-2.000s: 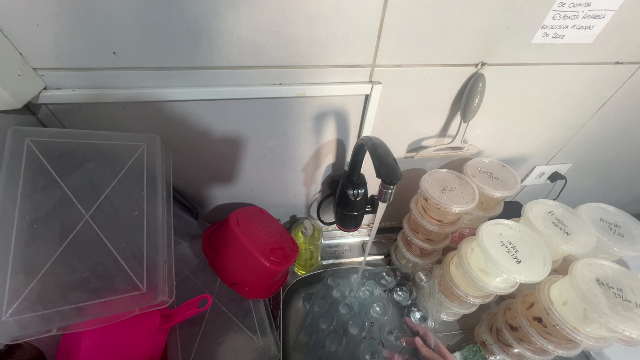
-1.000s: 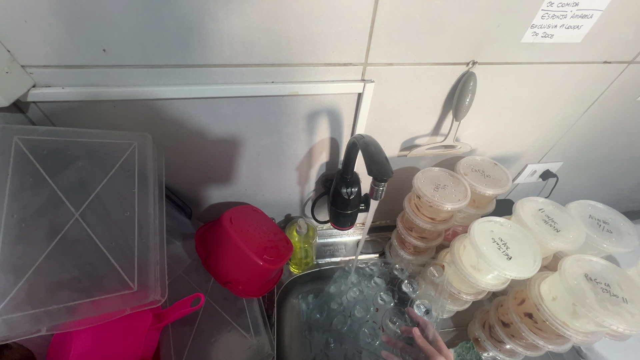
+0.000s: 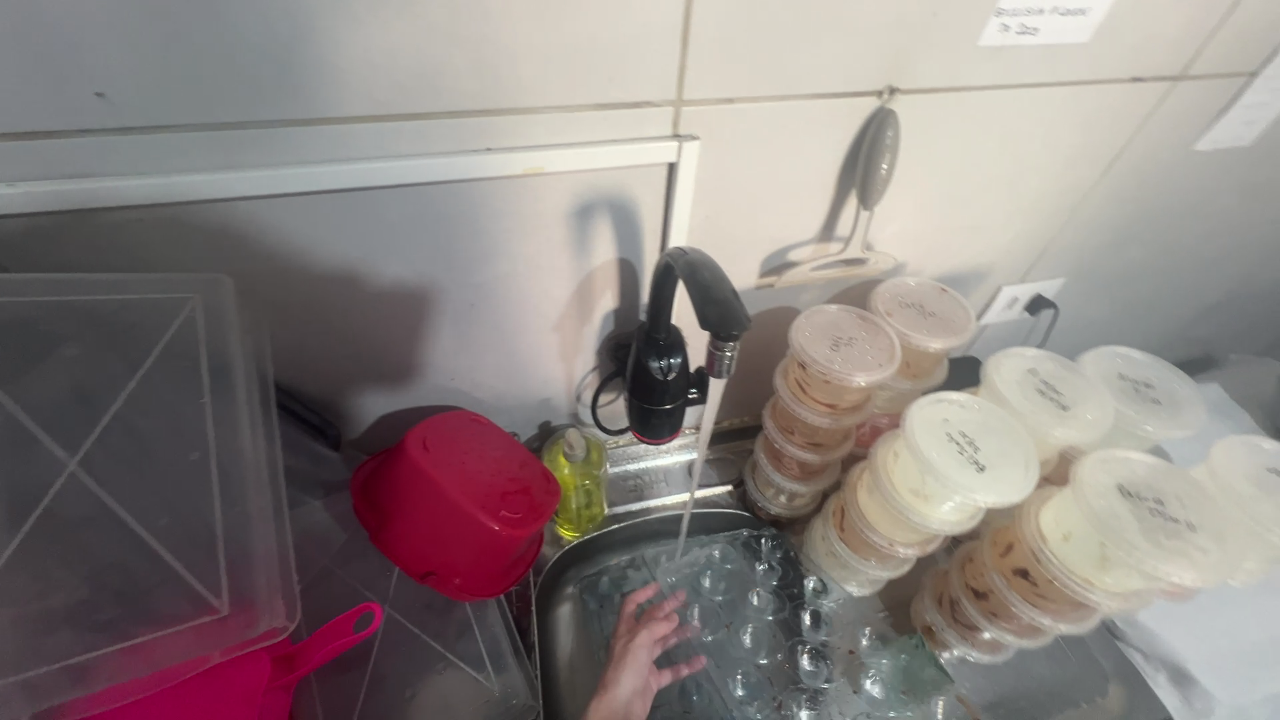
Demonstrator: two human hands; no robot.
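Observation:
A clear plastic sheet with rows of rounded cups [image 3: 755,640] lies tilted in the steel sink [image 3: 560,585], wet under the running stream. Water falls from the black faucet [image 3: 665,370] onto its upper left part. My left hand [image 3: 645,650] is at the left side of the sheet, fingers spread and apparently touching its surface, not closed around anything. My right hand is not in view. Behind the sink's left corner stands a bottle of yellow liquid [image 3: 578,485].
Stacked lidded plastic tubs [image 3: 965,460] line the sink's right side, with writing on their lids. On the left are an upturned red plastic container [image 3: 455,505], a pink handled utensil [image 3: 330,640] and a large translucent bin [image 3: 110,450]. A grey-handled utensil [image 3: 877,165] hangs on the wall.
A hand seen at the right part of the sheet in both earlier frames is gone from there. My left hand now shows at the sheet's left side. The view has moved closer.

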